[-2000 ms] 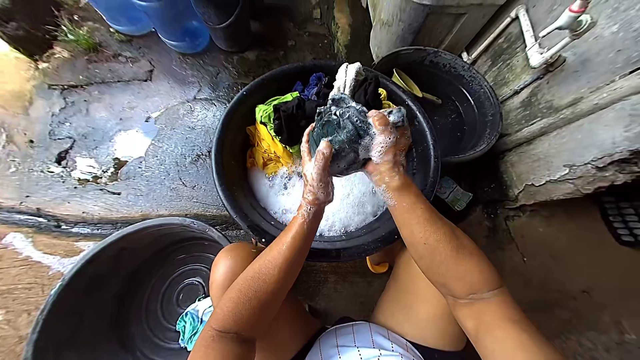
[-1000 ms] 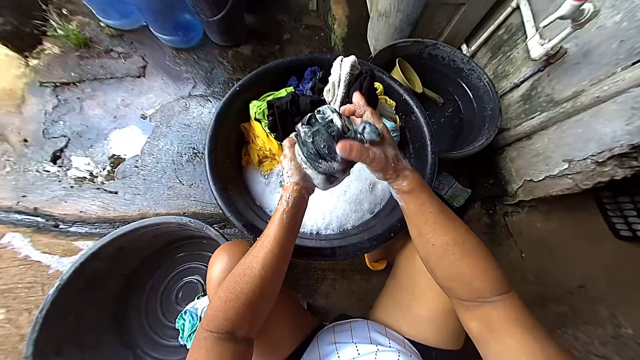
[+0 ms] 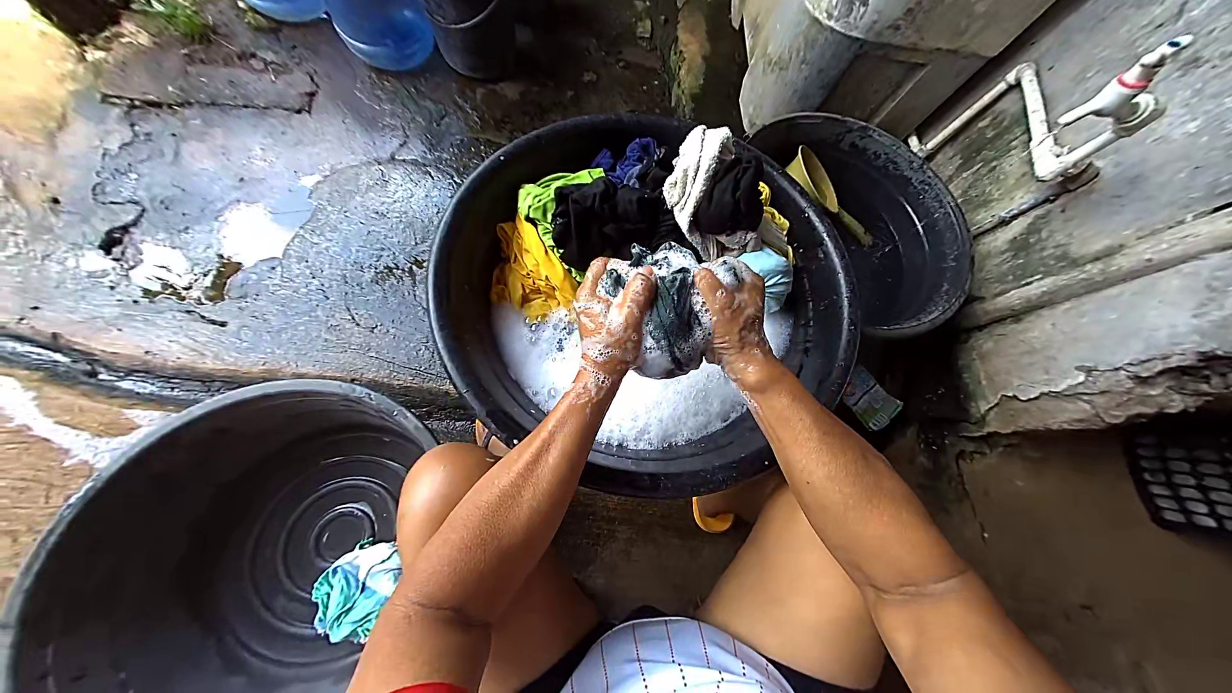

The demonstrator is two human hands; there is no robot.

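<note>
My left hand (image 3: 613, 318) and my right hand (image 3: 733, 316), both wet with suds, grip a soapy dark grey-green cloth (image 3: 672, 322) between them. They hold it over the white foam (image 3: 664, 409) in a round black plastic basin (image 3: 448, 318). Behind the hands, at the basin's far side, lie a yellow garment (image 3: 539, 269), a lime green one (image 3: 541, 204), black clothes (image 3: 606, 219), a dark blue piece (image 3: 635, 161) and a whitish knit cloth (image 3: 695, 173). A light blue cloth (image 3: 773, 274) shows just beyond my right hand.
A large grey tub (image 3: 144, 452) at the lower left holds a turquoise and white cloth (image 3: 356, 589). A second black basin (image 3: 924, 241) with a yellow dipper (image 3: 818, 181) stands at the right, by a wall with a white pipe and tap (image 3: 1049, 144). Blue containers (image 3: 385, 29) stand at the back left.
My right hand, raised with its fingers spread a second ago, has come down and closed on the cloth. The cloth is now held lower, nearer the foam.
</note>
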